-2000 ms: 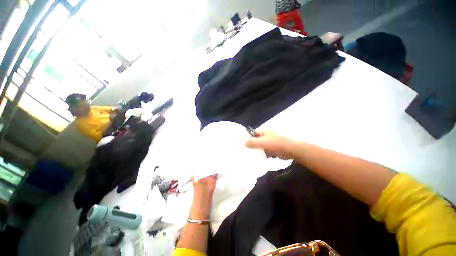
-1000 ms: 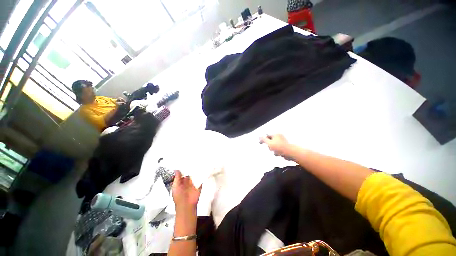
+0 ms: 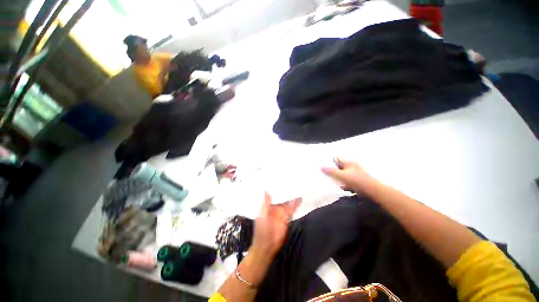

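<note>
A black garment (image 3: pixel 384 248) covers my lap and the near table edge. A pale piece (image 3: pixel 316 191) at its upper edge lies between my hands, and its outline is lost in glare. My left hand (image 3: pixel 275 225) is at the garment's left edge, beside the pale piece, thumb and fingers apart. My right hand (image 3: pixel 350 176) is just above the garment's top edge, fingertips pinched. A tiny dark thing shows at them, too small and blurred to name. A white strip (image 3: pixel 332 275) lies on the garment near my body.
A black garment pile (image 3: pixel 378 82) lies on the white table (image 3: pixel 496 141). Black thread cones (image 3: pixel 188 262), a pink cone (image 3: pixel 140 259), a grey-green bottle (image 3: pixel 162 181), speckled trims (image 3: pixel 233 235) and scraps (image 3: pixel 221 168) are at left. A person in yellow (image 3: pixel 152 72) sits across, beside dark cloth (image 3: pixel 177 124).
The view has shifted, bringing the thread cones in. The curved white piece seen earlier between my hands no longer stands out. My left hand has come back to the garment from its spread position.
</note>
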